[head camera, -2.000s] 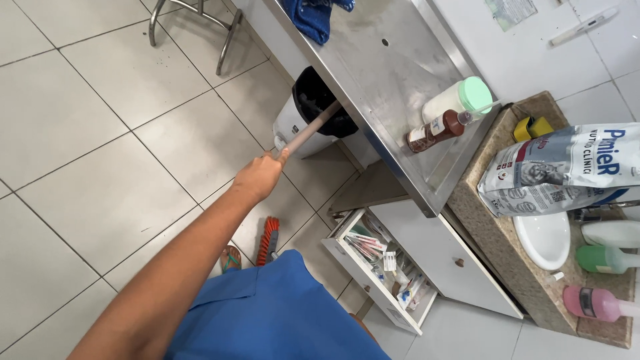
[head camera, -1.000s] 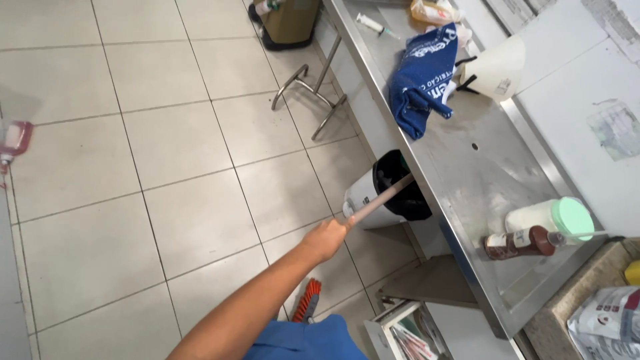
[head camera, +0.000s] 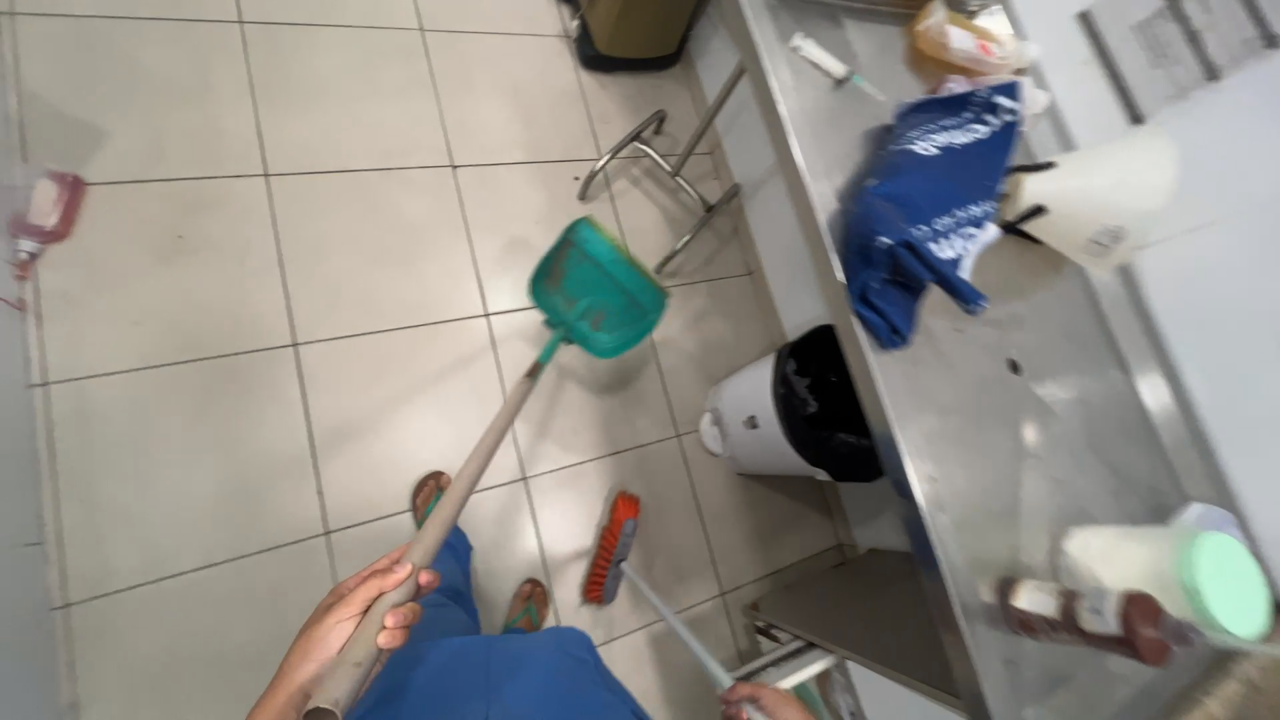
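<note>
My left hand (head camera: 365, 625) is closed around the pale handle of a long-handled green dustpan (head camera: 597, 290), whose pan hangs over the floor tiles, with brownish stains inside. At the bottom edge my right hand (head camera: 768, 702), partly cut off, grips the thin light handle of a push broom (head camera: 612, 548) with red-orange bristles. The broom head is on the floor, right of my sandalled feet. A white trash bin (head camera: 755, 420) with a black liner stands beyond it, partly under the steel counter.
On the steel counter (head camera: 960, 430) lie a blue printed cloth (head camera: 930, 200), a syringe (head camera: 822, 58), a white container (head camera: 1110, 195), a brown bottle (head camera: 1085, 618) and a jar with a mint-green lid (head camera: 1225, 583). A metal frame leg (head camera: 672, 175) and an open drawer (head camera: 790, 665) are beside it.
The dustpan has come out from the bin, where only its handle showed before, and now hangs over the floor to the left. My right hand on the broom handle has come into view.
</note>
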